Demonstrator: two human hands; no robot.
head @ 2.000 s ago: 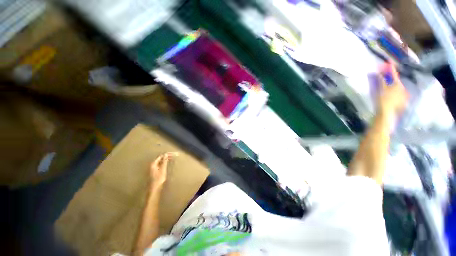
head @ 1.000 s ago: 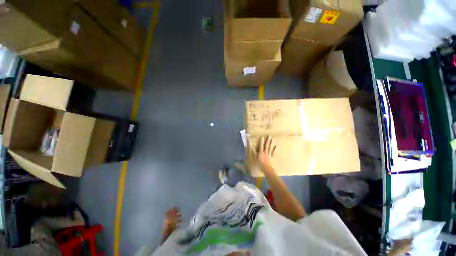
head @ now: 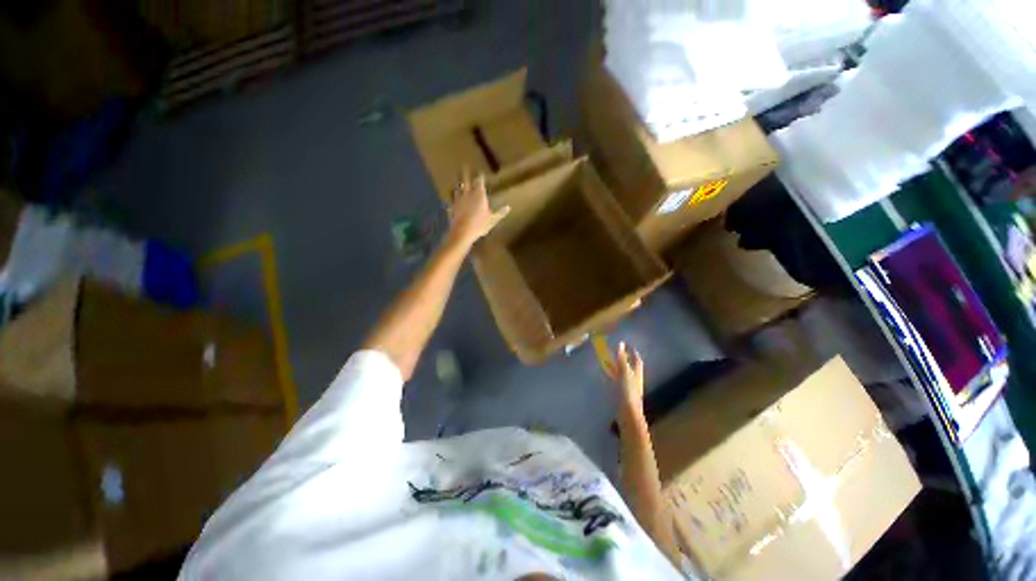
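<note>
An open, empty brown carton (head: 525, 297) stands tilted in the view in front of me, its flaps folded out. My left hand (head: 471, 213) holds its far left rim beside a raised flap, thumb towards the inside. My right hand (head: 627, 372) is just below the carton's near right corner, fingers apart, holding nothing; it looks clear of the carton. A closed carton (head: 738, 488) with clear tape and dark writing lies at the lower right, under and beside my right forearm.
Another carton (head: 636, 170) with a yellow label stands behind the open one, white bagged goods above it. A green bench (head: 869, 233) at the right bears a dark red folder (head: 934, 304). Large cartons (head: 170, 420) stand at the left beyond a yellow floor line (head: 276, 329).
My view has turned. My left hand has reached forward and taken hold of the open carton. My right hand has left the top of the closed carton.
</note>
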